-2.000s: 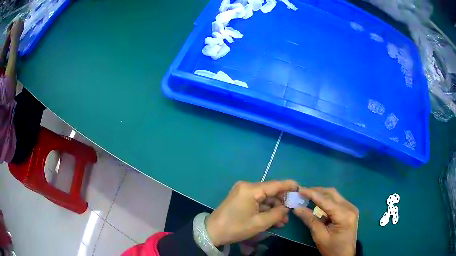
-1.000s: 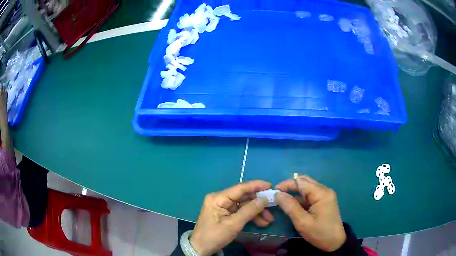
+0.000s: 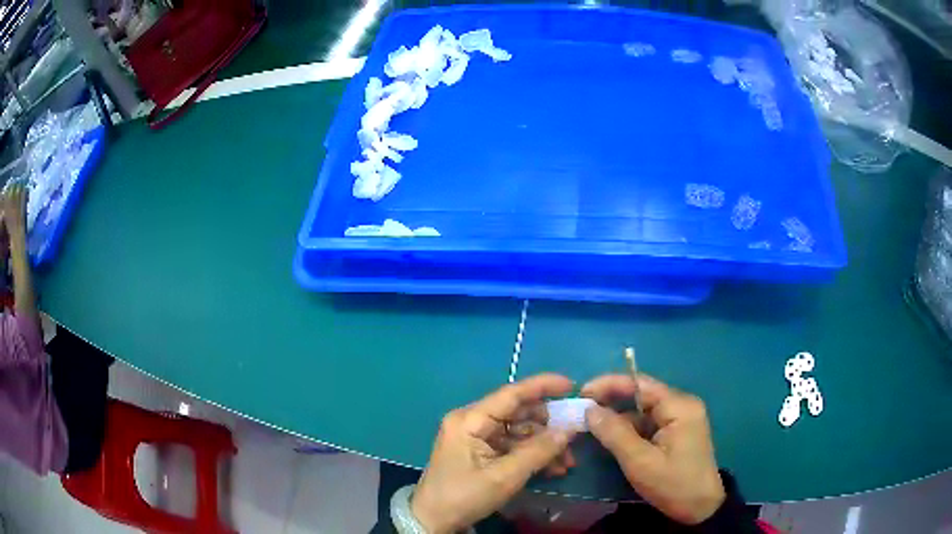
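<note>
A small whitish piece (image 3: 569, 413) is held between the fingertips of both hands, low in the middle of the view. My left hand (image 3: 485, 448) grips its left side. My right hand (image 3: 663, 448) touches its right side with thumb and index finger, and also holds a thin tan stick (image 3: 632, 365) pointing up between the fingers. The fingers hide part of the piece, so its layers cannot be told. White holed inserts (image 3: 801, 390) lie in a loose cluster on the green mat at the right.
The blue tray (image 3: 543, 258) holds milky covers (image 3: 388, 110) at left and clear housings (image 3: 745, 212) at right. An open clear bag (image 3: 866, 104) and a clear tray (image 3: 936, 256) are at right. A red stool (image 3: 146, 501) and another person's arm (image 3: 19, 250) are at left.
The view has turned and shifted, so the tray appears level and further left than in the oldest frame. The stick now stands upright in my right hand. Both hands still hold the whitish piece.
</note>
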